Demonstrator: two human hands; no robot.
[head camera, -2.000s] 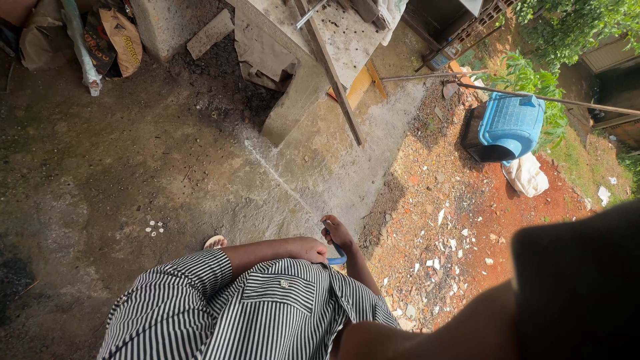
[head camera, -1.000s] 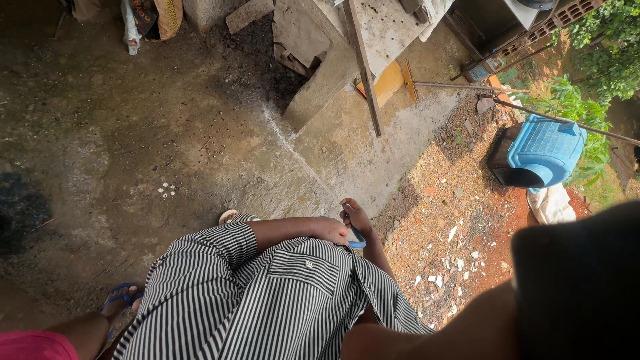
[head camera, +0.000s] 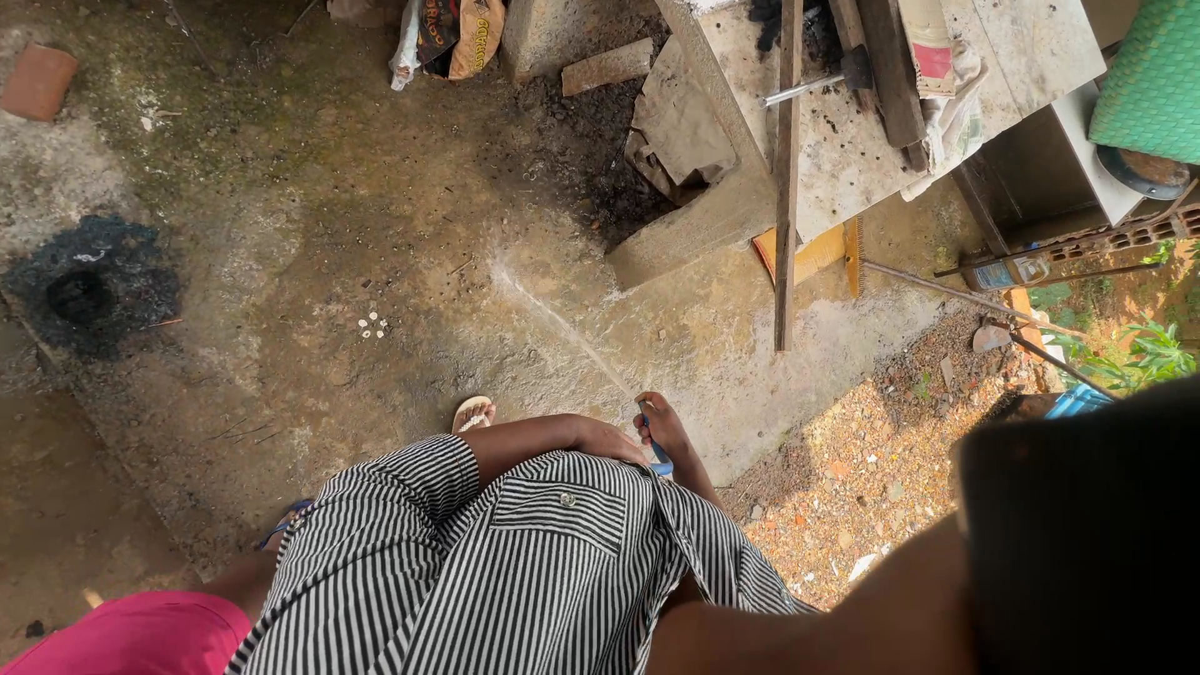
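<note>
My right hand (head camera: 664, 424) is closed around the end of a blue garden hose (head camera: 662, 465), held in front of the striped shirt (head camera: 562, 534). A thin jet of water (head camera: 562, 328) runs from it up and left to the wet concrete floor (head camera: 422, 281), near the concrete base of a worktop. My left hand (head camera: 611, 441) lies beside the hose at the shirt's edge; its fingers are partly hidden, so its grip cannot be told. A foot in a sandal (head camera: 473, 413) shows beyond the left forearm.
A wooden plank (head camera: 787, 187) juts off the stained worktop (head camera: 844, 159), near a yellow rake (head camera: 853, 258). Gravel (head camera: 834, 506) lies right. A person in pink shorts (head camera: 150, 633) is at lower left. A dark burnt patch (head camera: 94, 286) and a brick (head camera: 38, 82) are on the left.
The view has shifted left, showing more of the person in pink and less of the blue container. The water jet still runs from my right hand to the floor.
</note>
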